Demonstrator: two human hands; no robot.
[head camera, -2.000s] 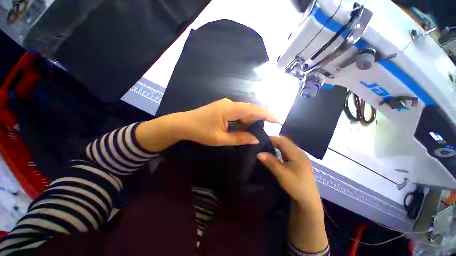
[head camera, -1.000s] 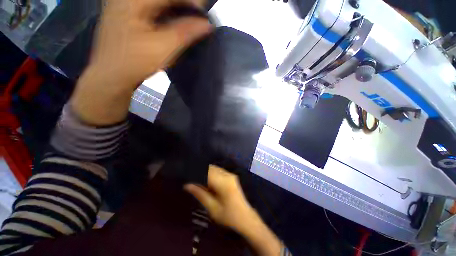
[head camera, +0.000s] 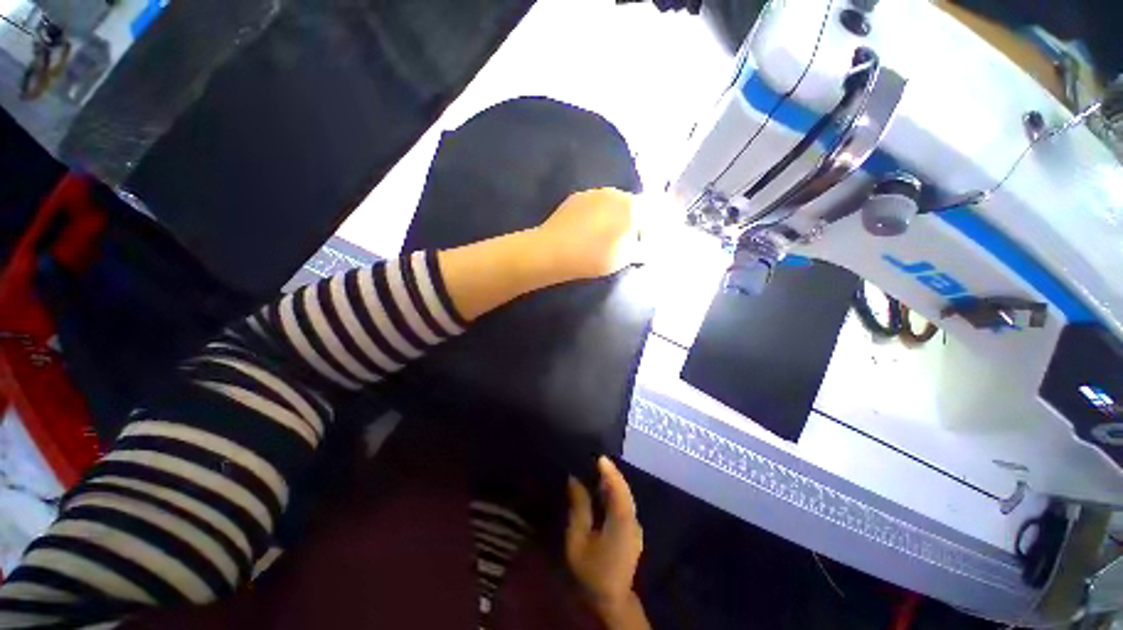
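Note:
A large black panel with a rounded top lies left of the needle, its lower part running over the table's front edge towards my lap. My left hand lies on its right edge beside the presser foot, fingers drawn together on the cloth; white glare hides the fingertips. My right hand is low, by the panel's lower right edge, thumb and finger spread; whether cloth is between them I cannot tell. The white sewing machine stands at right. A small black piece lies right of the needle.
Broad black layers lie at left, partly on clear plastic. Scissors handles show behind the small piece. Dark snips lie at the table's right end. A printed ruler runs along the front edge. A red crate stands at far left.
My left hand has come down from the upper left, where it held raised black cloth, to the panel beside the needle. My right hand has moved slightly right. The panel now lies flatter.

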